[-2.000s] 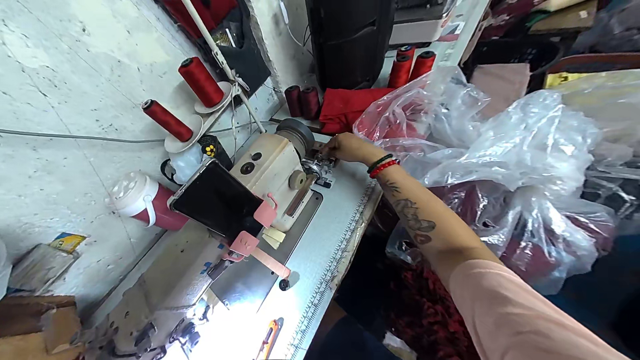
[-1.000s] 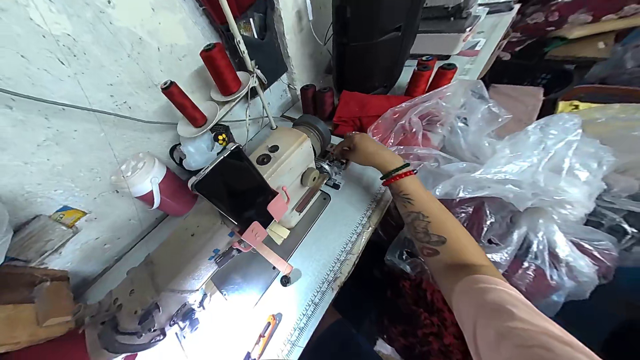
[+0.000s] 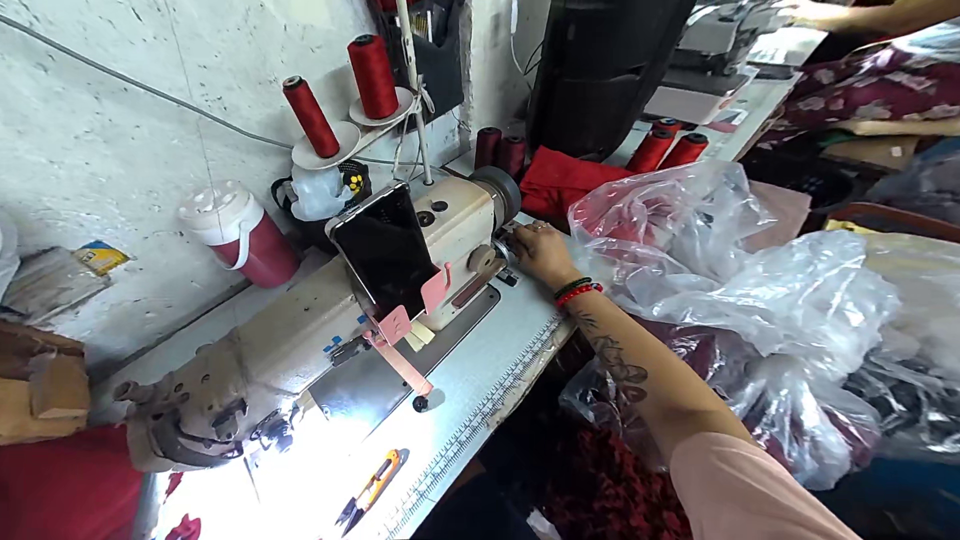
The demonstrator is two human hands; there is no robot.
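Observation:
My right hand (image 3: 541,251) reaches to the right end of a beige industrial sewing machine (image 3: 300,322), its fingers at a small metal bobbin winder (image 3: 506,255) just below the black handwheel (image 3: 501,196). What the fingertips hold is hidden. My left hand is out of view. A smartphone (image 3: 386,247) leans against the machine in a pink holder (image 3: 397,325). Two red thread cones (image 3: 373,77) stand on the thread stand behind. Orange-handled thread snips (image 3: 373,487) lie on the table near the brightly lit needle area.
Clear plastic bags (image 3: 780,300) with dark red cloth bulge at the right. Folded red fabric (image 3: 566,184) and thread cones (image 3: 664,150) lie behind my hand. A red-and-white jug (image 3: 244,236) stands by the wall. Another person's arm (image 3: 885,16) shows at the top right, by another machine.
My right hand stays at the bobbin winder, its fingers slightly shifted. The view has moved closer and turned somewhat. The other person's arm has come into view.

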